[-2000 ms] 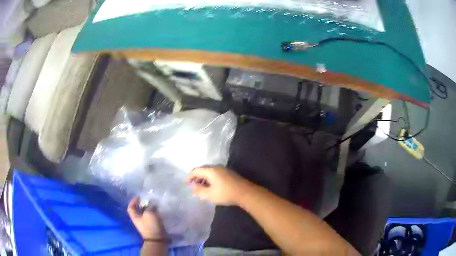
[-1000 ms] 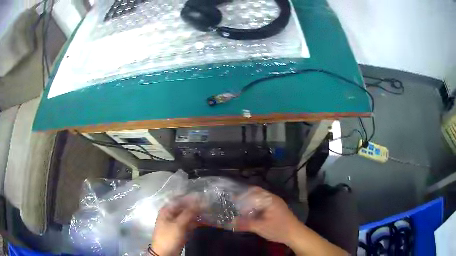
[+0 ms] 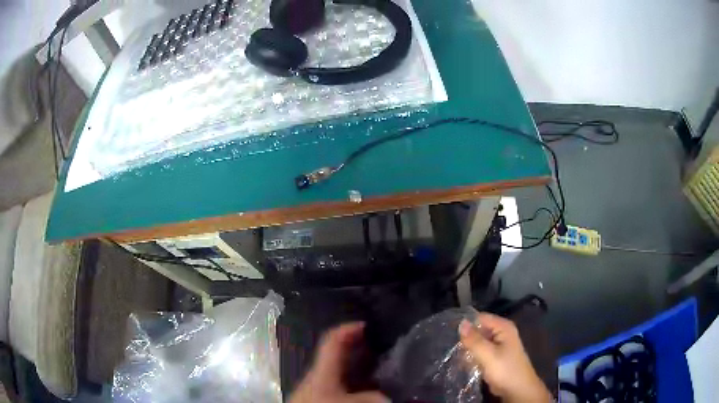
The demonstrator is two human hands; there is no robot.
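My right hand (image 3: pixel 504 354) pinches the edge of a clear poly bag (image 3: pixel 441 358) over my lap. My left hand (image 3: pixel 335 370) is blurred, with fingers apart, at the left of the bag; whether it touches the bag is unclear. A large clear plastic sack (image 3: pixel 201 354) lies at the lower left. A black headset (image 3: pixel 355 71) lies on bubble wrap (image 3: pixel 260 102) on the bench. A thin black cable (image 3: pixel 441 122) lies along the bench, its small plug end (image 3: pixel 315 178) near the front edge.
The green bench (image 3: pixel 181 193) has a wood edge. Small black pieces (image 3: pixel 185 35) stand in rows on the bubble wrap. A blue crate (image 3: pixel 670 330) with black headsets is at the lower right, near a yellow power strip (image 3: pixel 575 240). A sofa (image 3: pixel 59 299) is at the left.
The view has swung toward the bench and right, showing the headset and rows of pieces. My hands have left the sack; the right one now holds a bag, with the left hand apart from it.
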